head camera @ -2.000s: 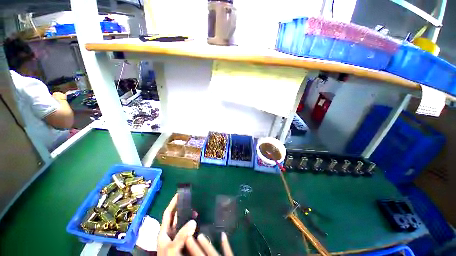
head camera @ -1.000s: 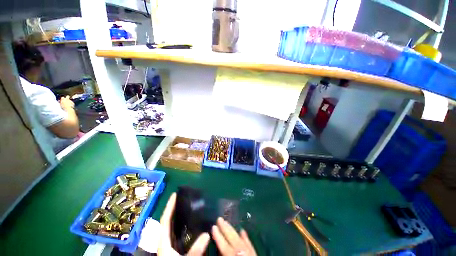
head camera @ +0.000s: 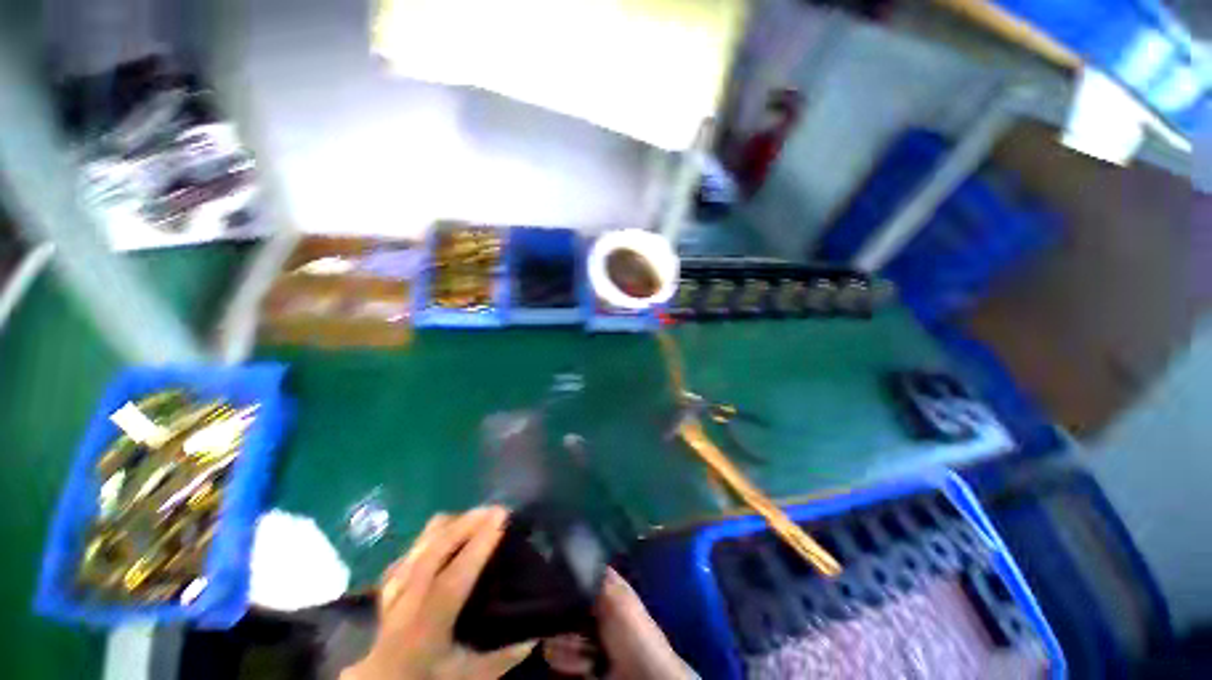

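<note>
A black housing (head camera: 529, 585) is held between my two hands over the bench's front edge; it is blurred and its recess cannot be made out. My left hand (head camera: 432, 604) grips its left side, fingers on top. My right hand (head camera: 635, 635) is at its lower right side, partly cut off by the bottom edge. A grey work plate (head camera: 513, 449) lies on the green bench just behind the housing. Thin silvery rings (head camera: 568, 383) lie behind the plate.
Blue bin of brass cylinders (head camera: 166, 498) and white cloth (head camera: 295, 561) at left. Cardboard box (head camera: 336, 295), gold-piece bin (head camera: 465, 272), black-part bin (head camera: 544, 276), grease pot (head camera: 633, 271) and black units (head camera: 778, 295) along the back. Hammer (head camera: 758, 498), black housing (head camera: 946, 404) and blue crate (head camera: 977, 511) at right.
The view has tilted down and turned right, bringing the blue crate of black parts into sight. Both hands still hold the housing, now nearer the bench's front edge.
</note>
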